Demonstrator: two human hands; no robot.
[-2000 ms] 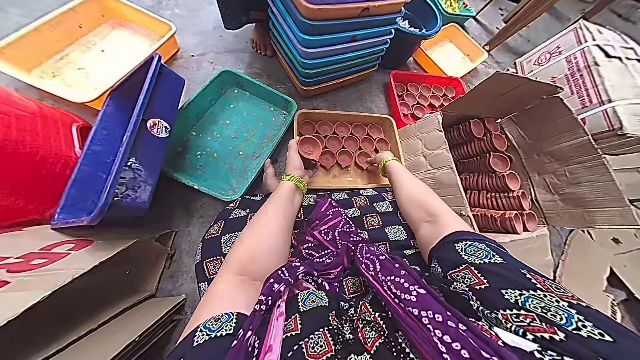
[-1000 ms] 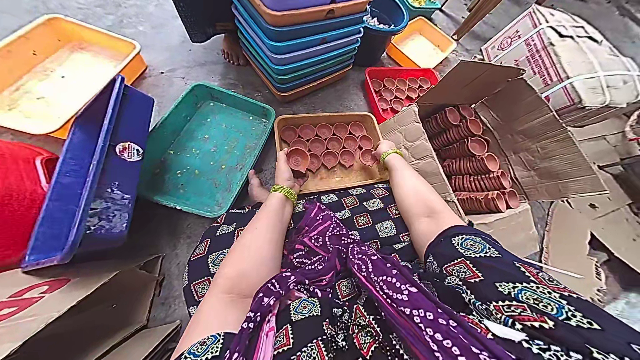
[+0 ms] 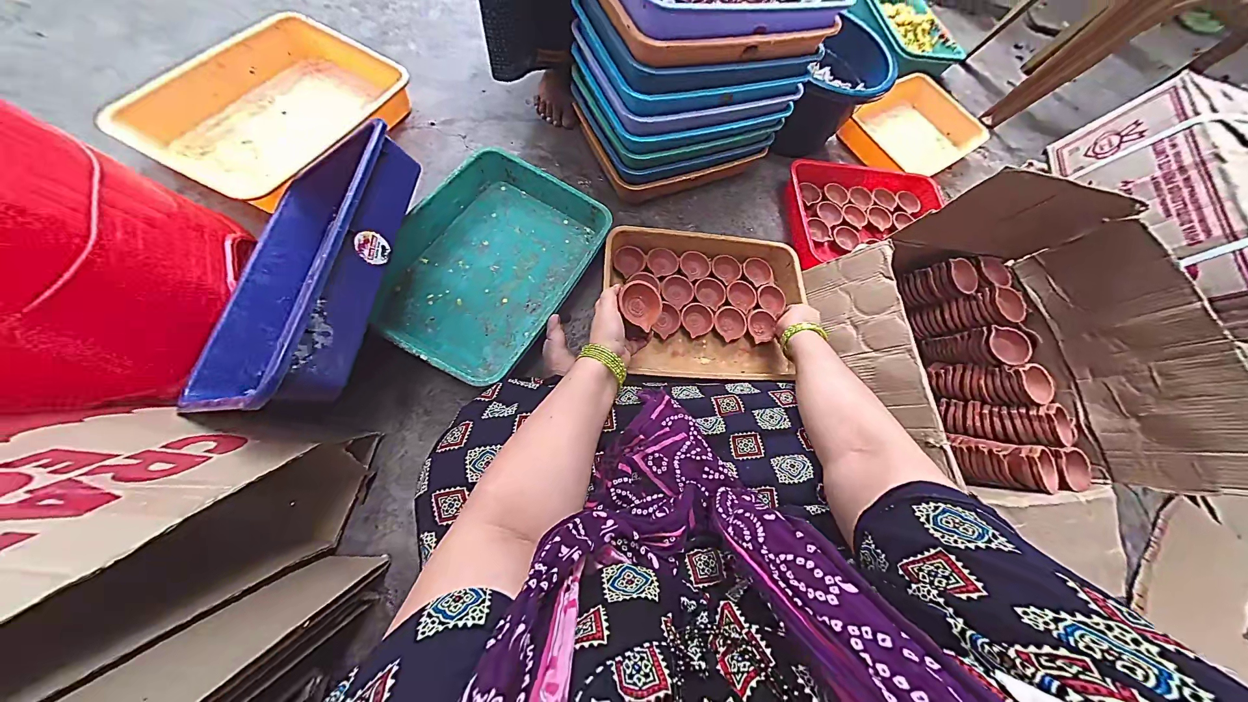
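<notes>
My left hand (image 3: 609, 327) is at the left side of a tan plastic tray (image 3: 702, 366), its fingers around a small terracotta oil lamp (image 3: 640, 304). This lamp looks larger than the others and overlaps them. Rows of terracotta lamps (image 3: 696, 319) lie in the tray, hollows up, their pointed lips toward me in the nearest row. My right hand (image 3: 798, 317) is at the tray's right edge, close to the end lamp of that row; its fingertips are partly hidden, so its grip is unclear. Stacked terracotta lamps (image 3: 1004, 421) fill an open cardboard box (image 3: 1141, 351) at the right.
A green tray (image 3: 487, 263) and a blue tray (image 3: 331, 273) stand left, near a red container (image 3: 97, 263). A red tray of lamps (image 3: 814, 244) sits behind the box's flap. Stacked trays (image 3: 682, 117) and a person's bare foot (image 3: 556, 97) are ahead; cardboard (image 3: 244, 526) lies lower left.
</notes>
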